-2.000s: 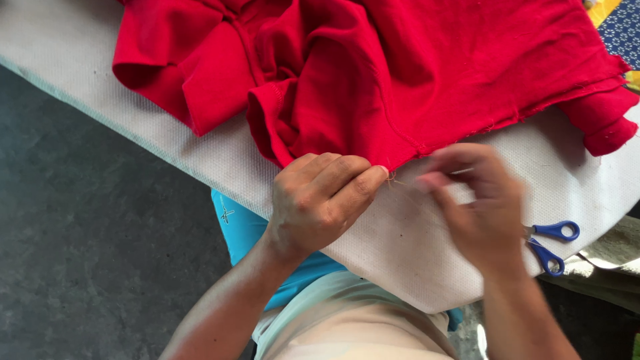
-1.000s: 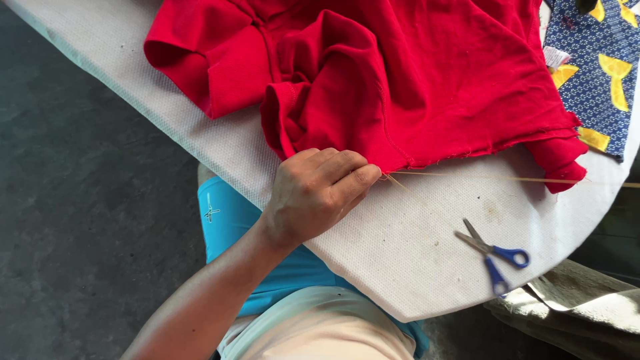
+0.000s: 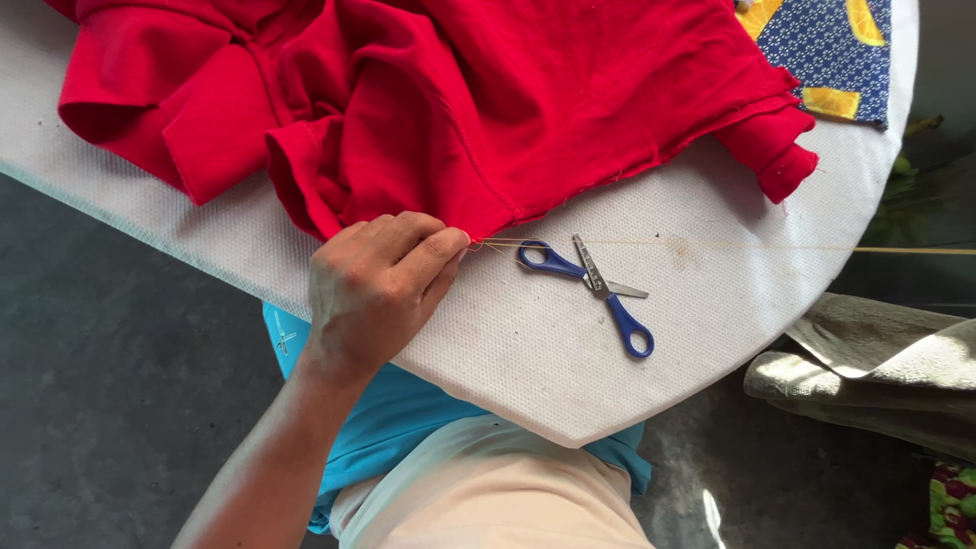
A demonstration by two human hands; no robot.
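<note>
My left hand (image 3: 389,282) pinches the lower corner of a red fabric garment (image 3: 572,99) between thumb and fingers. From that pinched corner a pale yellowish thread (image 3: 732,244) runs taut to the right, past the board's edge and out of view. Short loose thread ends stick out beside my fingertips. A pair of scissors with blue handles (image 3: 598,284) lies on the white board just right of my left hand, its blades apart, with the thread crossing over it. My right hand is out of view.
The white textured padded board (image 3: 518,366) carries the garment. At its upper right lies blue patterned fabric with orange-slice prints (image 3: 827,46). A grey-beige cloth (image 3: 877,366) hangs beyond the right edge, over a dark floor (image 3: 114,343).
My right hand, near the fabric corner two seconds ago, has left the view to the right. The scissors now lie turned differently and closer to my left hand, which keeps its pinch.
</note>
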